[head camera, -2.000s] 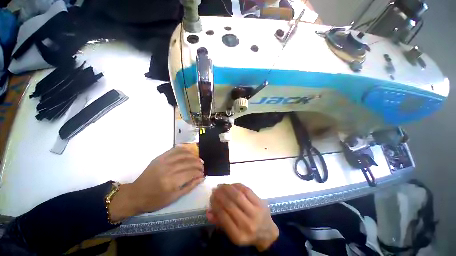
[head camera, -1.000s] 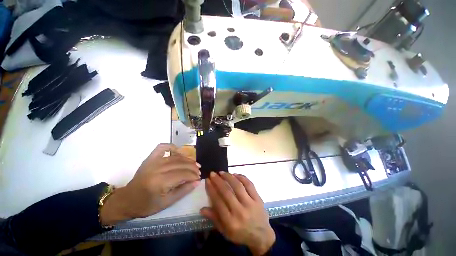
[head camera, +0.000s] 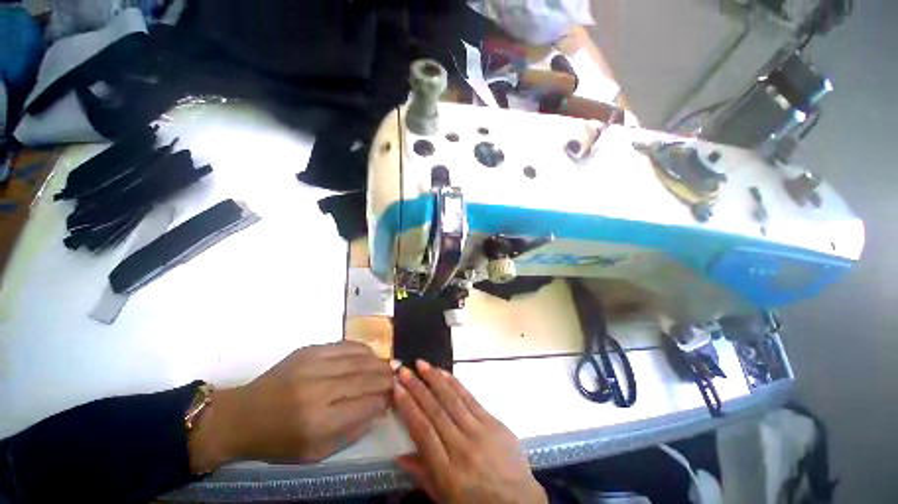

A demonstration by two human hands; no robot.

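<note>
A small black fabric panel [head camera: 423, 333] lies flat on the bed under the presser foot and needle [head camera: 406, 285] of the white and blue sewing machine [head camera: 610, 236]. My left hand [head camera: 330, 402] lies flat, its fingertips at the panel's lower left edge. My right hand [head camera: 461, 433] lies with fingers stretched over the panel's near edge, its fingertips pressing on the cloth. The fingertips of both hands nearly meet. The panel's near end is partly hidden under the fingers. Neither hand grips the cloth between its fingers.
A flat stack of black-and-grey strips [head camera: 182, 246] and a fanned bundle of black strips [head camera: 128, 192] lie left. Scissors [head camera: 606, 369] lie right of the needle. A black piece [head camera: 517, 286] shows under the machine arm. Dark cloth [head camera: 286, 59] is heaped behind.
My right hand has moved from beside the near edge onto the panel, its fingers now straight. The view has shifted, so the machine sits lower in the picture.
</note>
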